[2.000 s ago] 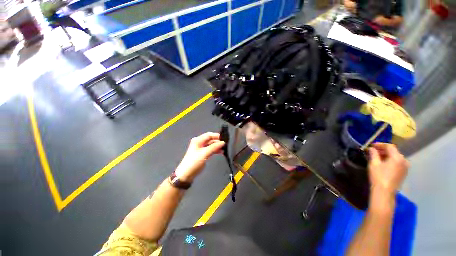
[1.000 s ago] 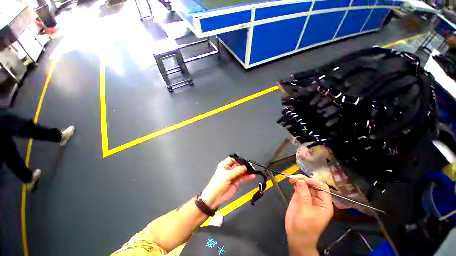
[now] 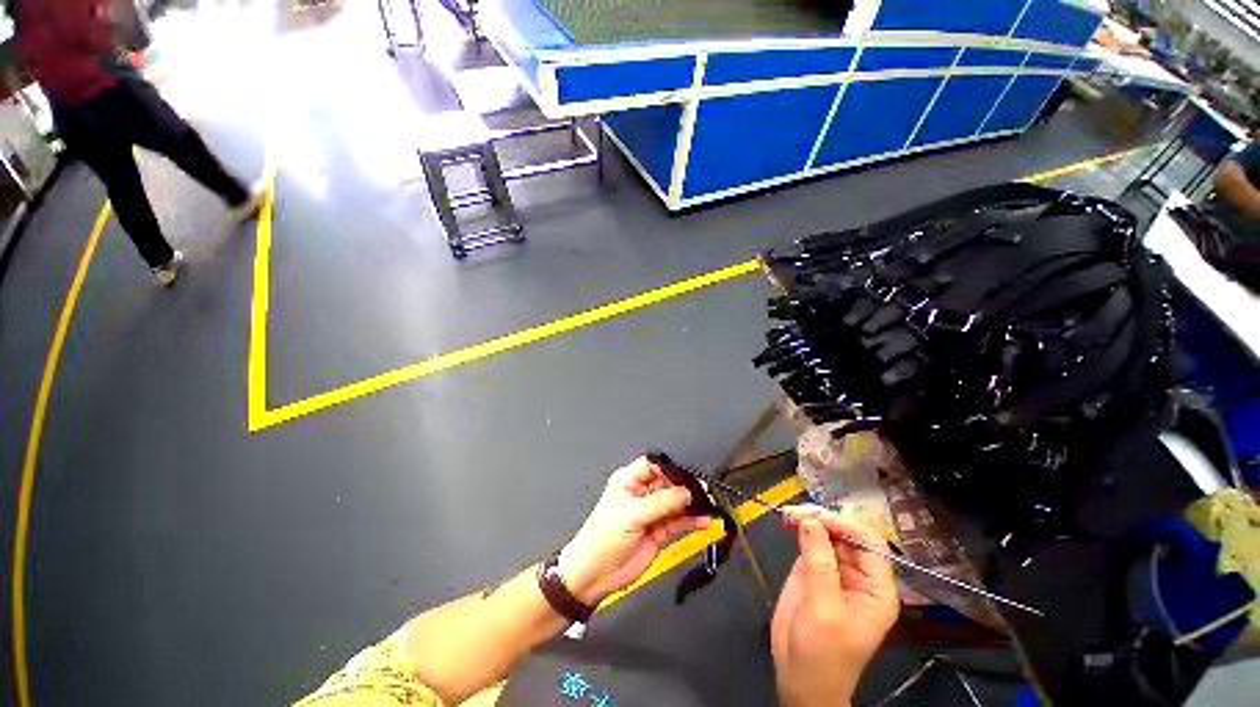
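My left hand [image 3: 638,525] is shut on a black strap [image 3: 708,550], folded, with its loose end hanging down beside the fingers. My right hand [image 3: 836,594] is shut on a thin, straight, shiny applicator [image 3: 953,579]. The applicator's far end reaches the strap by my left fingers; whether it touches is too small to tell. The rear end sticks out to the right. A big strap pile [image 3: 981,318] with many silver fittings lies on the side table right of my hands.
A blue tub [image 3: 1186,591] and a yellow disc [image 3: 1228,536] are at the right edge. A blue machine with white frame [image 3: 753,131] stands behind, near a metal stand [image 3: 470,194]. A person [image 3: 118,131] is at upper left. Yellow lines [image 3: 511,343] cross the floor.
The right hand has moved from beside the tub to the strap, carrying the applicator. In the last second both hands shifted only slightly. The person on the left has moved up and away.
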